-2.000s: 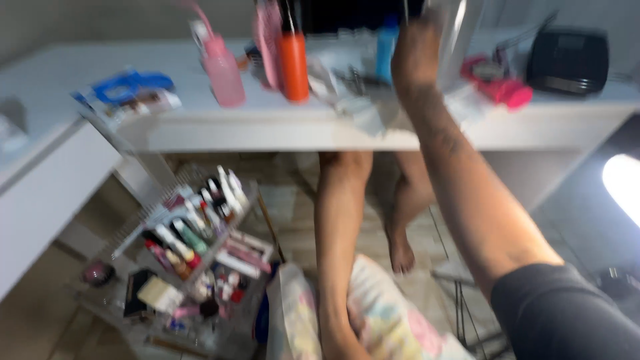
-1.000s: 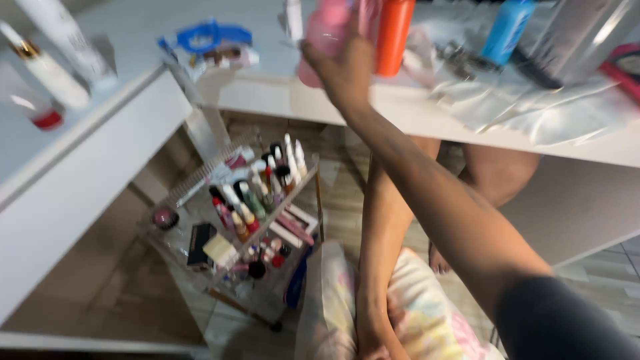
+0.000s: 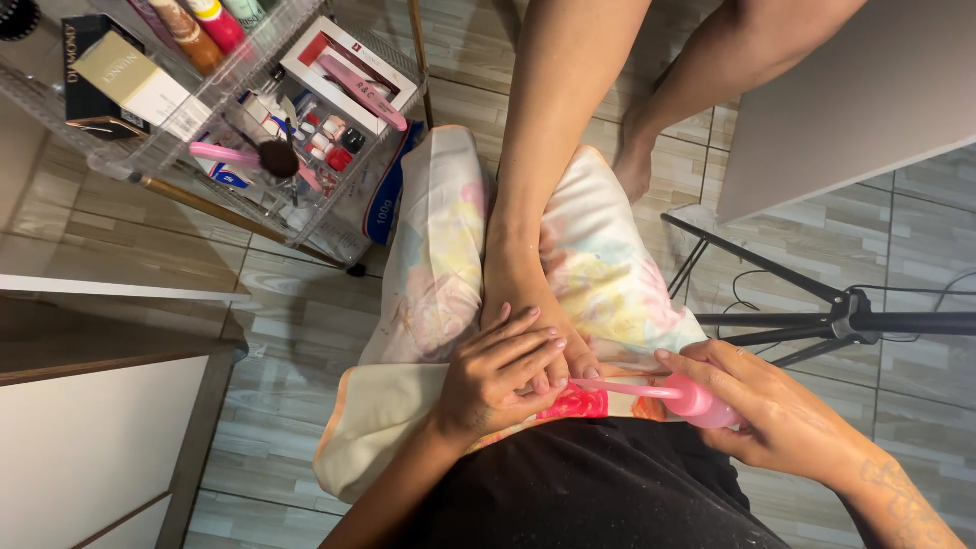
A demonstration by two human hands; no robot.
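My right hand [image 3: 755,404] is closed around a pink squeeze bottle [image 3: 698,400] held on its side. The bottle's thin curved spout points left and ends at the toes of another person's foot [image 3: 518,282]. That foot rests on a floral towel [image 3: 610,252] spread over my lap. My left hand [image 3: 503,370] lies over the outer side of the foot, its fingers across the toes and its thumb near the spout's tip. Whether liquid is coming out cannot be told.
A clear-shelved trolley [image 3: 305,229] with nail polishes, a makeup brush [image 3: 278,158], a pink nail file [image 3: 362,90] and boxes stands at upper left. A white drawer unit [image 3: 99,450] is at lower left. A black tripod [image 3: 850,316] stands at right, with cables on the tiled floor.
My view has dropped from the desk to my lap. The hand that was at the pink bottle on the desk a second ago now holds it beside the foot.
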